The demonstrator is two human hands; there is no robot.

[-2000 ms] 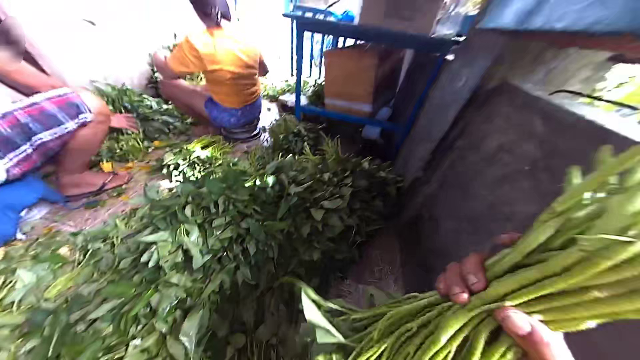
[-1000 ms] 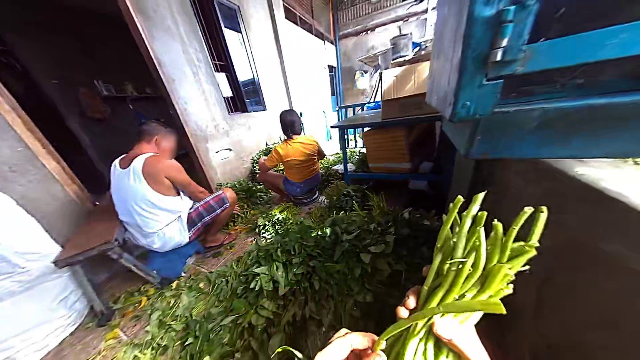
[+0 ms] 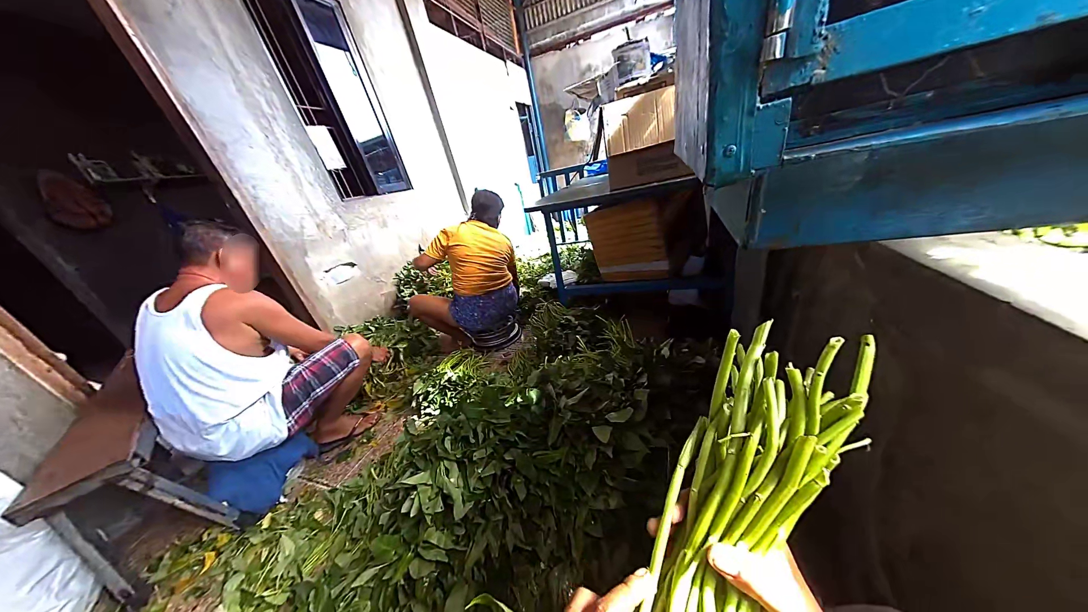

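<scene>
A bundle of green leafy-vegetable stems (image 3: 765,459) with cut ends points upward at the lower right. My right hand (image 3: 765,574) grips it, thumb across the front and fingertips showing at its left side. Low at the frame's bottom edge, my left hand (image 3: 614,592) touches the leftmost stems; most of it is cut off, so its grip cannot be made out. The bundle's lower end is out of view. Left of the bundle lies a large heap of leafy green stems (image 3: 501,459) on the ground.
A person in a white tank top (image 3: 212,365) sits at the left by a wooden bench (image 3: 85,450). Another person, in a yellow shirt (image 3: 473,257), squats farther back among greens. A blue table (image 3: 586,194) holds cardboard boxes (image 3: 642,123). A blue-framed cabinet (image 3: 918,187) juts in at upper right.
The bundle has gone from lying slanted at the right to standing with its cut ends up. A stem that crossed its front a second ago now runs along its left side. The view has swung markedly.
</scene>
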